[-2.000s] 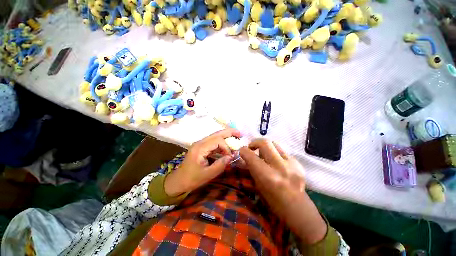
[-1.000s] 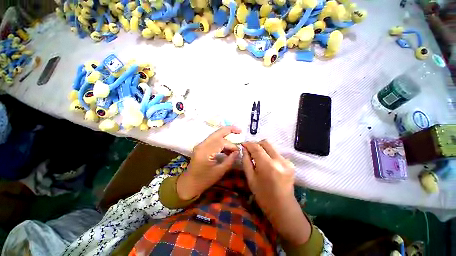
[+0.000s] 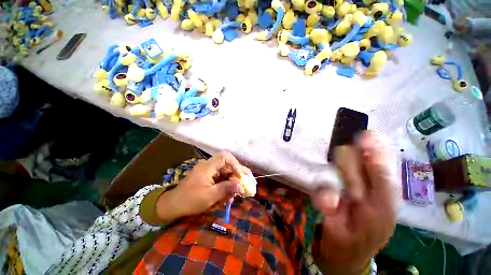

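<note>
My left hand [image 3: 202, 187] pinches a plush piece by its yellow plush end [image 3: 245, 185] over the lap. Part of its blue tube [image 3: 228, 210] hangs below the fingers. A thin pale sewing thread [image 3: 274, 174] runs taut from the yellow end to the right. My right hand [image 3: 355, 198] is raised at the right, blurred, with its fingers bent together at the thread's far end. A needle cannot be made out in it. The rest of the plush piece is hidden by my left hand.
Dark thread snips [image 3: 289, 125] and a partly covered smartphone [image 3: 347, 126] lie on the table. A finished plush pile [image 3: 156, 80] is at left, a larger one [image 3: 323, 35] at the far side. A water bottle [image 3: 430, 119] and purple tin [image 3: 418, 181] are right. Another person's arm shows top right.
My right hand has moved away from my left hand, up and to the right, drawing the thread out. The yellow end and blue tube now show clearly at my left hand.
</note>
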